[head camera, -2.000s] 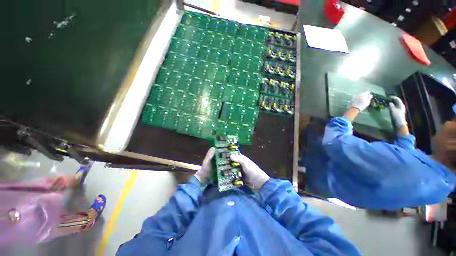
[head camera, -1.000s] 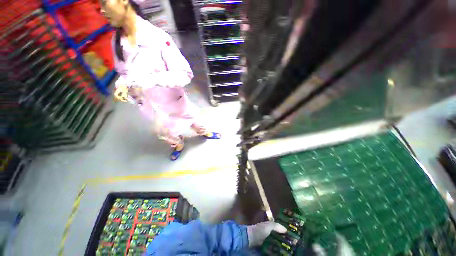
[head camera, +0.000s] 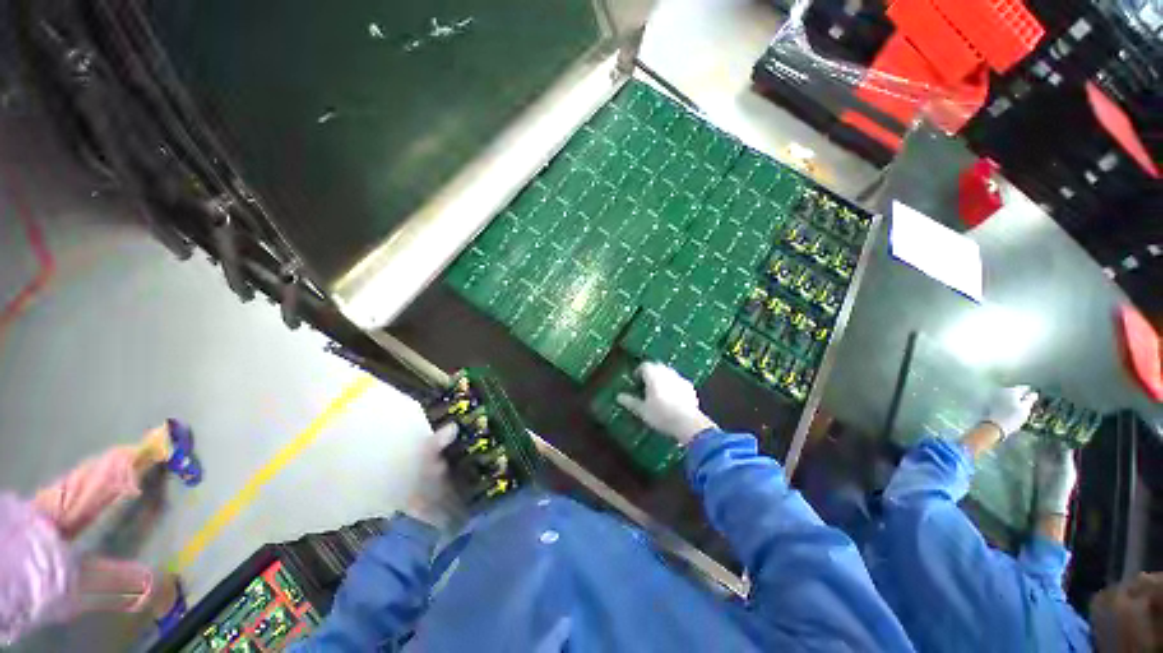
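My left hand (head camera: 444, 449), white-gloved and partly hidden, holds a stack of circuit boards (head camera: 475, 434) with black and yellow parts, upright at the tray's near left edge. My right hand (head camera: 667, 403), white-gloved, is on a green board panel (head camera: 622, 415) lying plain side up on the dark tray floor, fingers at its upper edge. Green panels (head camera: 587, 230) lie in close rows in the wide tray (head camera: 434, 325). Rows of boards with black and yellow parts (head camera: 797, 293) show at the tray's right side.
At right, a person's gloved hands (head camera: 1014, 411) hold boards over a mat (head camera: 937, 396). A white paper (head camera: 937, 249) and a red item (head camera: 980, 191) lie on that bench. A black tote with boards (head camera: 262, 612) stands lower left. A person in pink (head camera: 77, 523) is at far left.
The view has swung left and back. The boards held in both hands before are now in my left hand, moved left. My right hand has moved into the tray, onto a green panel.
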